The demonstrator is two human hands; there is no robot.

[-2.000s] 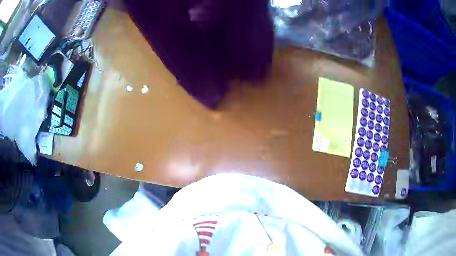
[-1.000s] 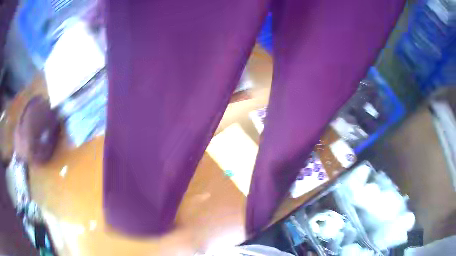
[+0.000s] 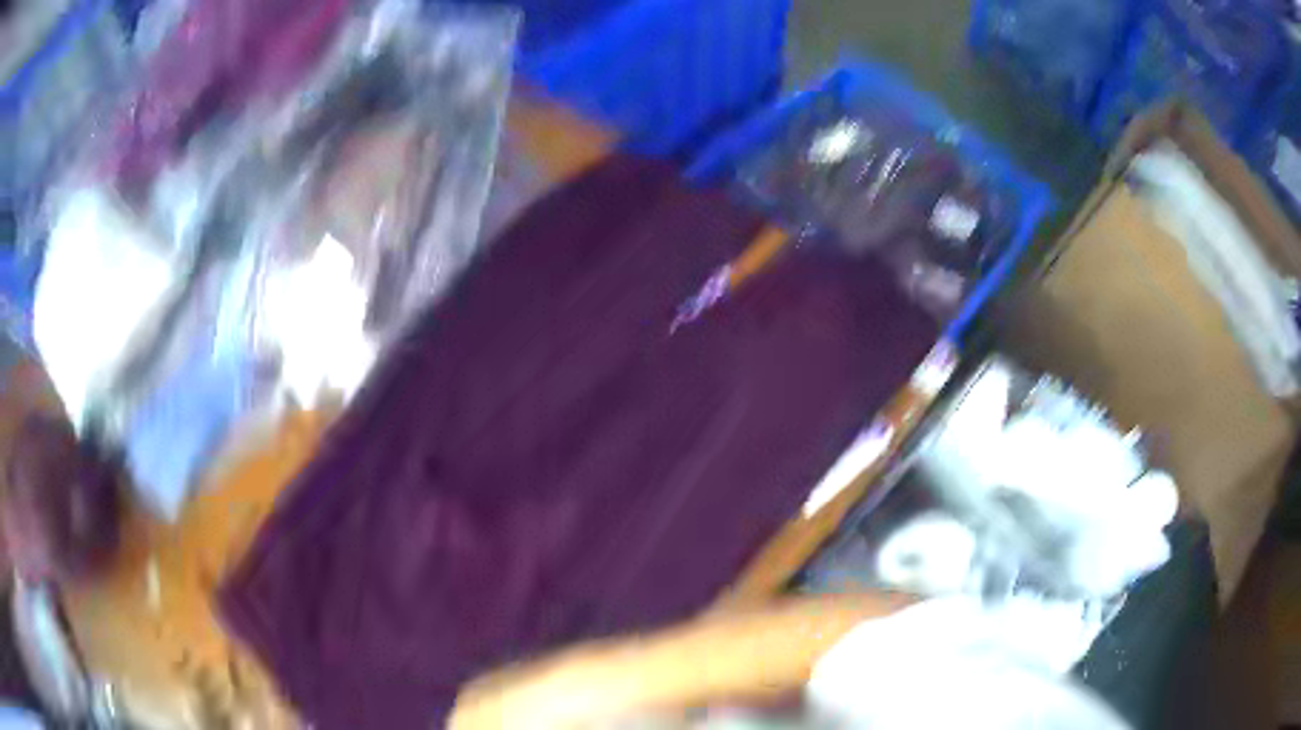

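Observation:
Plum trousers (image 3: 571,428) lie spread over the desk, running from bottom left up to the right, with the two legs partly apart at the upper end. A small pale purple patch shows in the gap between the legs. A blurred, pale orange band at the bottom edge, joining a white sleeve (image 3: 956,670), looks like my right forearm (image 3: 685,659). Its hand end is cut off or blurred, so its grip cannot be told. My left hand is not in view.
Glossy clear bags (image 3: 414,186) lie at the upper left, near a maroon round bundle (image 3: 57,492). A blue crate (image 3: 1020,235) with bagged items stands beyond the trousers. White rolled material (image 3: 1042,485) sits beside the desk edge (image 3: 799,549). An open cardboard box (image 3: 1141,314) stands at right.
The view has swung right. The plum trousers, hanging with legs apart before, now lie across the desk and cover most of the yellowish pad and dotted sheet.

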